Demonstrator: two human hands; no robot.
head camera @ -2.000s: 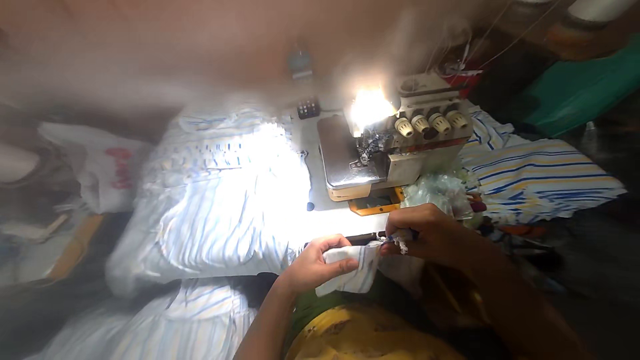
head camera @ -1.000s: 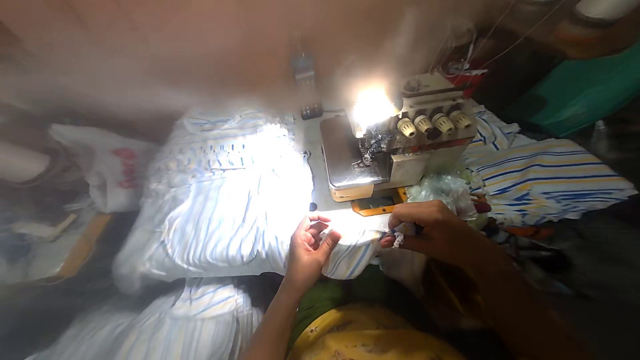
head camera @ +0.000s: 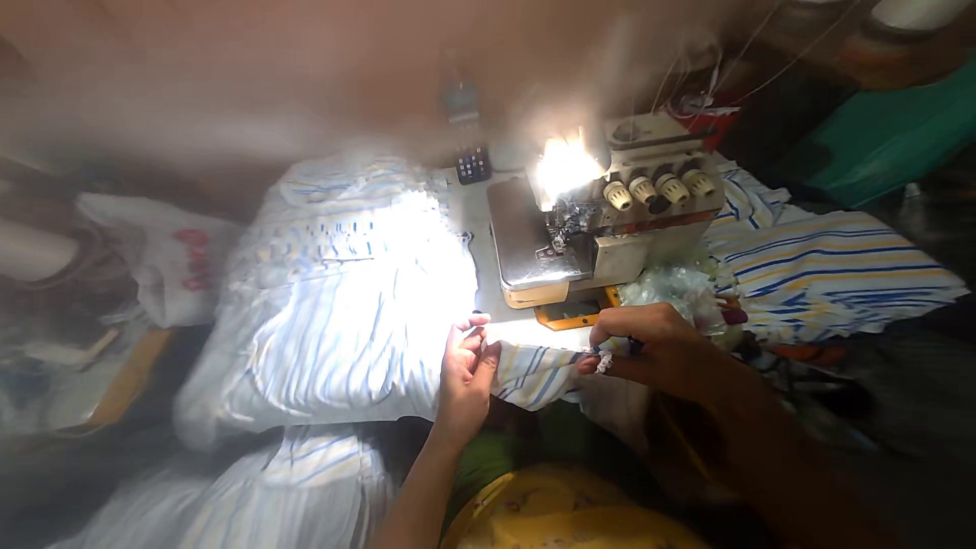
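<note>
Between my hands a piece of white striped fabric [head camera: 537, 370] is stretched in front of the overlock sewing machine. My left hand [head camera: 467, 374] grips its left edge between thumb and fingers. At its right end, my right hand [head camera: 648, 347] pinches the fabric, with a small white bunched strand at the fingertips; a dark object, too unclear to name, shows within that hand. Behind them stands the overlock sewing machine [head camera: 602, 221], its lamp lit and its tension dials facing me. A large pile of striped fabric pieces [head camera: 343, 305] lies left of the machine.
A phone [head camera: 473, 165] lies behind the machine's left side. An orange-edged opening [head camera: 568, 322] sits below the machine's front. Clear plastic [head camera: 671, 293] and more striped fabric [head camera: 831, 267] are to the right. A white plastic bag [head camera: 168, 259] is at the left, and stacked fabric [head camera: 305, 488] lies below.
The fabric was bunched between my hands two seconds back; my left hand has since moved up and the piece is now stretched out. My right hand has stayed near the same spot.
</note>
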